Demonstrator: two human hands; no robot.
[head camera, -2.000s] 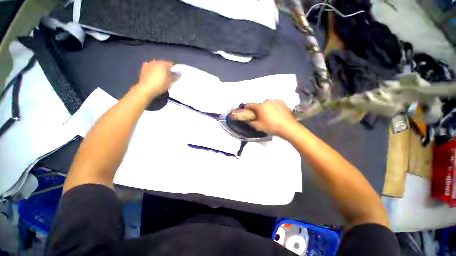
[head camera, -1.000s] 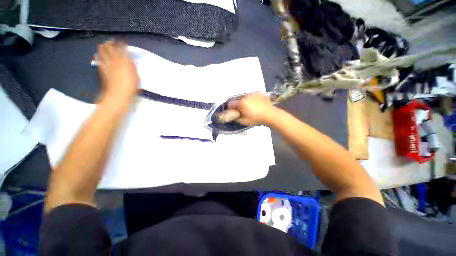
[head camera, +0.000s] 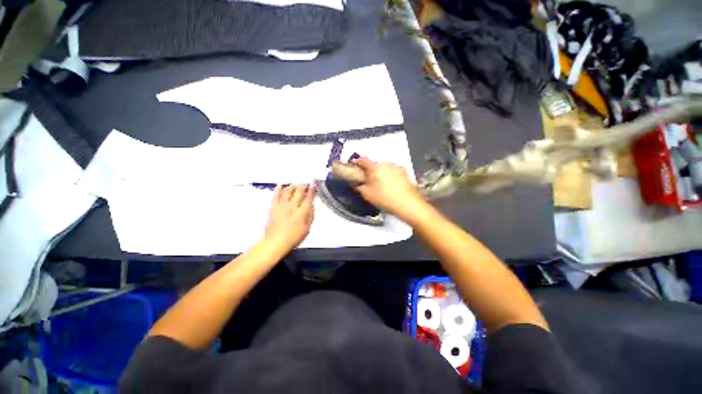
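Note:
A white-backed garment panel (head camera: 185, 219) lies flat on the dark pressing table, its curved cut-out at the left. A long dark seam strip (head camera: 308, 138) runs lengthwise across it, and a short dark line shows below. My right hand (head camera: 381, 185) grips the wooden handle of the steam iron (head camera: 350, 200), which rests on the panel's right part. My left hand (head camera: 291, 214) lies on the panel just left of the iron, fingers at the short dark line. The fingertips press on the cloth; they grip nothing visible.
A cloth-wrapped hose (head camera: 531, 160) runs from the iron to the right. Dark panels (head camera: 208, 29) lie at the far side. White pieces (head camera: 23, 208) hang at the left edge. A red basket (head camera: 663, 169) stands right, a blue basket (head camera: 445, 327) below the table edge. Dark cloth (head camera: 493, 58) lies far right.
My left hand has moved from the panel's upper left down to the short line near the iron. The iron has moved off the long seam, down towards the near edge.

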